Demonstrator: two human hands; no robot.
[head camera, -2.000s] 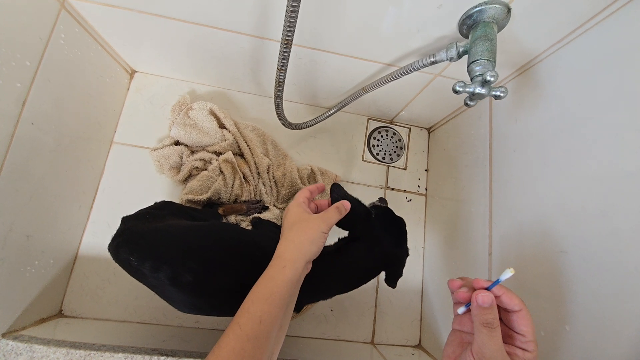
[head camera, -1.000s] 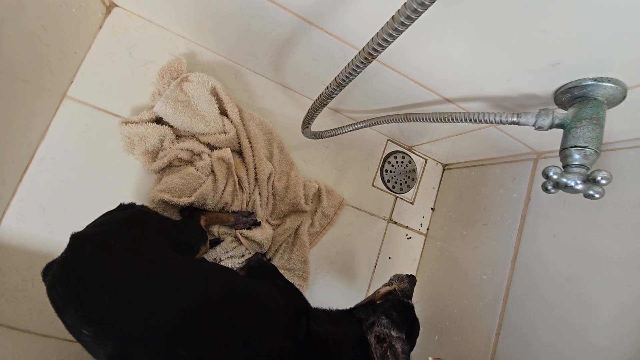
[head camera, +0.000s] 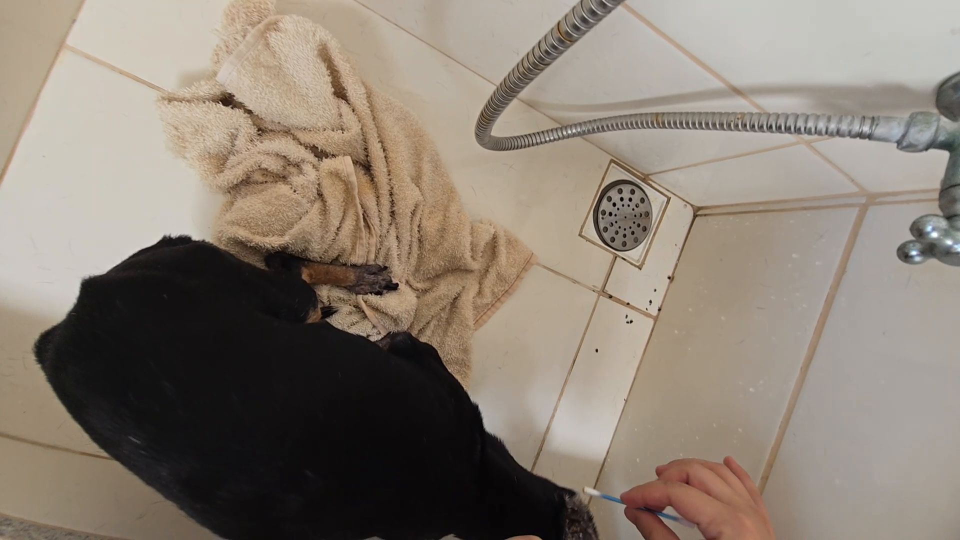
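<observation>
A black dog (head camera: 285, 420) with tan markings lies curled on the tiled floor, its tan-and-black paw (head camera: 352, 278) on a crumpled beige towel (head camera: 300, 142). At the lower right, my right hand (head camera: 697, 499) pinches a blue-stemmed cotton swab (head camera: 611, 498) between thumb and fingers. The swab's white tip is at the edge of the dog's greyish ear or head area (head camera: 577, 517), though contact is unclear. Only a sliver of skin, seemingly my left hand (head camera: 523, 537), shows at the bottom edge against the dog; its fingers are hidden. The frame's bottom edge cuts off the dog's head.
A round metal floor drain (head camera: 623, 215) sits in the corner, with small dark specks on the tiles below it. A flexible metal hose (head camera: 675, 122) loops across the top to a worn metal valve (head camera: 937, 240) at the right. Tiled walls rise around.
My right hand has come into view at the lower right with the swab, beside the dog's head; one second ago neither hand showed. The view is much closer than two seconds ago.
</observation>
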